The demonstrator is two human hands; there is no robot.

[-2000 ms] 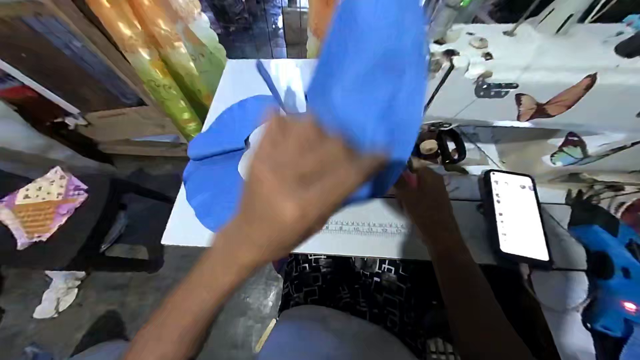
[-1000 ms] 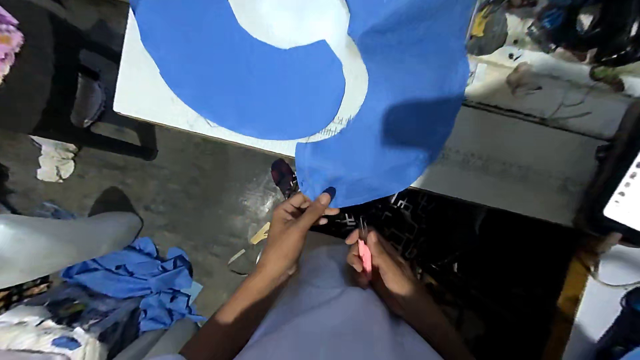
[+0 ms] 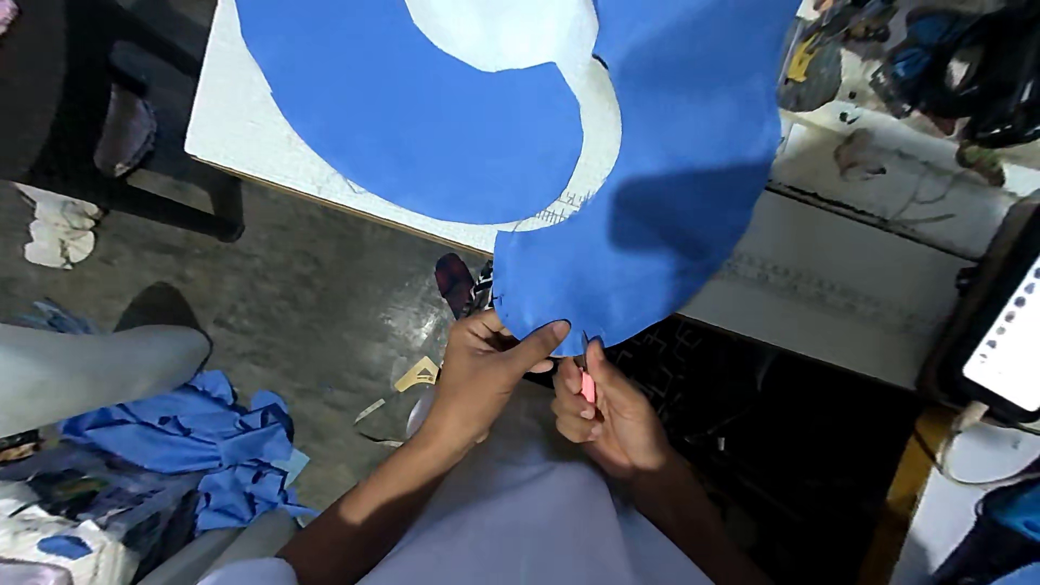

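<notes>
A large curved piece of blue fabric [image 3: 666, 187] lies over the white sewing table [image 3: 236, 130], its lower end hanging past the front edge. My left hand [image 3: 487, 366] pinches the fabric's lower edge between thumb and fingers. Just to the right, my right hand [image 3: 609, 398] grips small thread snips [image 3: 587, 382] with a pink part showing, the dark blade tips at the fabric's edge. Whether the blades are apart cannot be told. Another broad curve of blue fabric [image 3: 422, 138] lies on the table at upper left.
A phone with a lit screen [image 3: 1007, 341] rests at the right edge. Part of the sewing machine [image 3: 886, 162] shows at upper right. Crumpled blue cloth [image 3: 195, 447] lies at lower left. A black stool [image 3: 179, 211] stands left of the table.
Two seconds ago blue fabric was held up over the table; now it lies spread out. Since one second ago, the pink snips in my right hand have come up to the fabric's edge.
</notes>
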